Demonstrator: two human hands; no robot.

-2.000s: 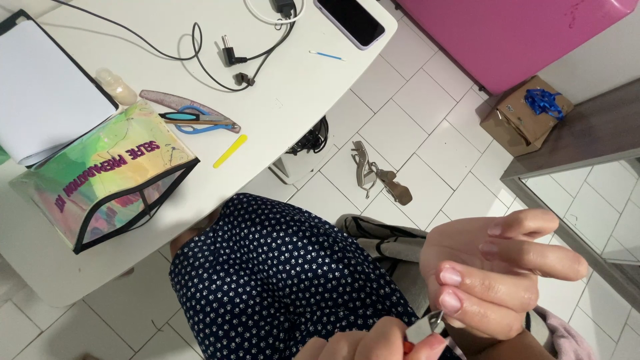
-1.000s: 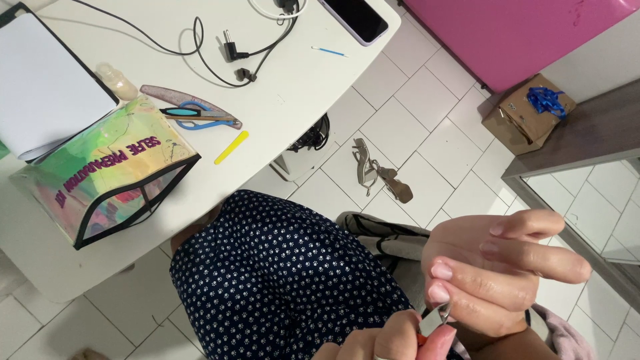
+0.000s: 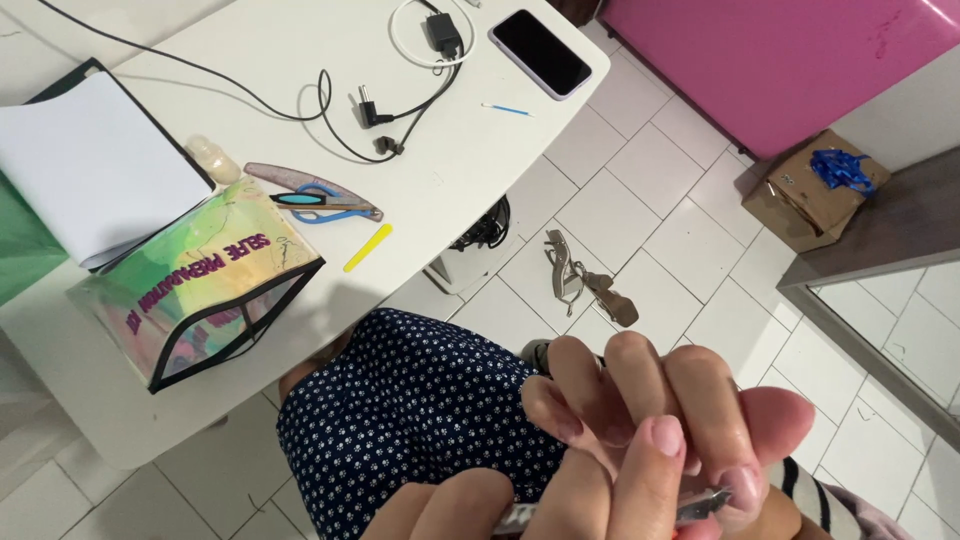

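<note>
My left hand (image 3: 600,487) comes in from the bottom edge, shut on a small metal nipper (image 3: 702,505) with a bit of orange near it. The nipper's pointed tip touches the nail of a finger on my right hand (image 3: 660,390). That hand faces palm-up with its fingers curled and its thumb out to the right, and it grips nothing. Most of the nipper's handle is hidden by my left fingers. Both hands are over the right side of a dark blue garment with white paw prints (image 3: 420,435).
On the white table (image 3: 450,180) lie a multicoloured pouch (image 3: 202,277) with writing, paper (image 3: 97,172), a curved nail file (image 3: 277,176), blue-handled scissors (image 3: 304,217), a yellow stick (image 3: 367,247), cables (image 3: 375,112), a cotton swab (image 3: 508,109) and a phone (image 3: 540,54). Sandals (image 3: 581,277) and a cardboard box (image 3: 806,195) are on the tiled floor.
My right hand has turned and its fingers, spread to the right before, are now curled downward. My left hand has moved further into view, still holding the nipper.
</note>
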